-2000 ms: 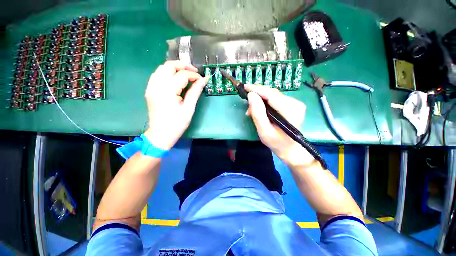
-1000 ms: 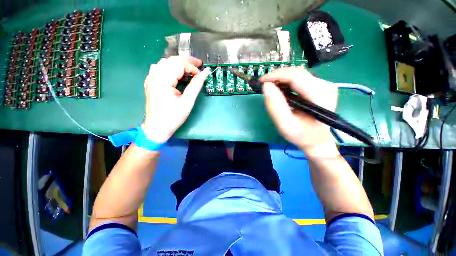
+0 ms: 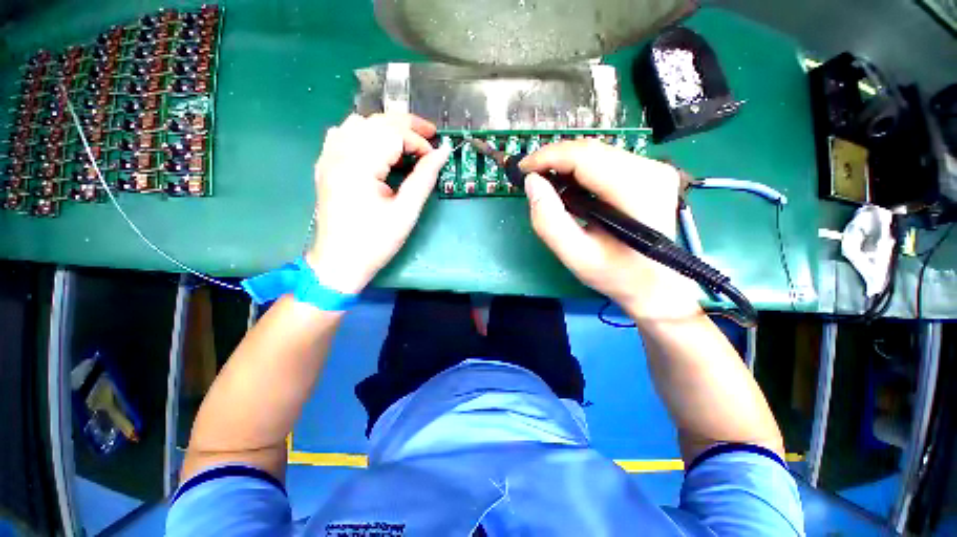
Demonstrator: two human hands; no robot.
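Note:
A green PCB panel (image 3: 469, 173) with a row of small boards lies against a grey metallic support (image 3: 488, 100). My right hand (image 3: 609, 215) holds a black soldering iron (image 3: 619, 226), its tip at the upper edge near the panel's left end. My left hand (image 3: 373, 194) is at the panel's left end, thumb and forefinger pinched on thin solder wire (image 3: 454, 148), of which a short piece shows beside the iron tip. A blue strap (image 3: 310, 288) is on my left wrist. My right hand hides part of the panel's right half.
PCB panels with reddish-brown parts (image 3: 110, 110) lie at left, a pale strand (image 3: 110, 199) across them. A black parts box (image 3: 682, 84) and light-blue-handled cutters (image 3: 740, 188) lie at right. A black iron stand (image 3: 850, 136) and white lump (image 3: 869, 246) are far right. A translucent disc (image 3: 535, 26) overhangs the support.
The iron moved right off the panel's left part, then back left, its tip again near the left end. The left hand stayed at the left end, still pinching the wire.

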